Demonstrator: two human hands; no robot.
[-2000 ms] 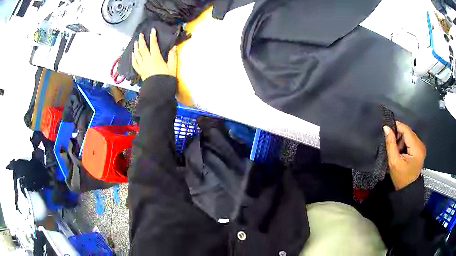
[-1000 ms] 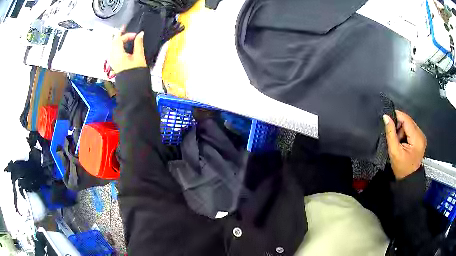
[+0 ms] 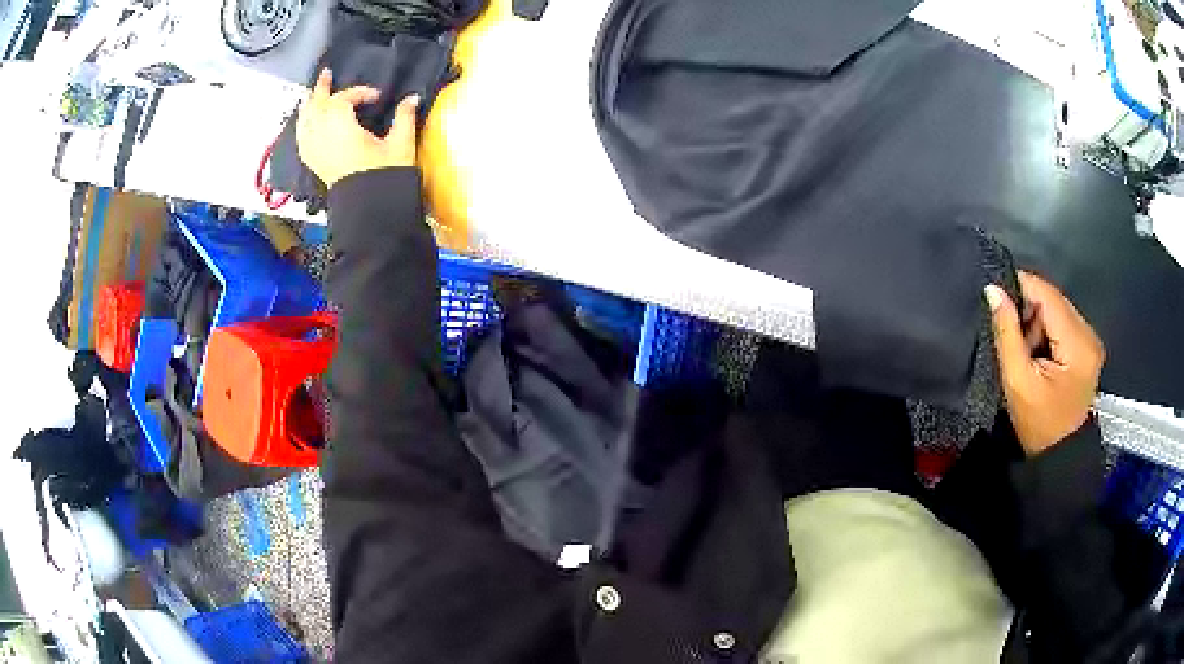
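Observation:
My left hand (image 3: 360, 136) is on the stack of small dark cut pieces (image 3: 390, 65) at the table's upper left, thumb and fingers spread apart at its near edge. Whether it grips a piece is hard to tell. My right hand (image 3: 1045, 350) pinches a small dark textured strip (image 3: 992, 266) at the near right edge of the dark garment panel (image 3: 831, 182). The panel lies on the table, folded over at the top, and its near end hangs off the front edge.
The white sewing machine head (image 3: 1119, 97) is at the upper right. Red looped handles (image 3: 269, 179) show beside the stack. Blue baskets (image 3: 470, 311) with dark cloth (image 3: 552, 415) are below the table edge. A red stool (image 3: 260, 389) is on the left.
My left hand first slid left with fingers bent, then moved slightly right on the stack. My right hand keeps its pinch. The whole view has shifted a little.

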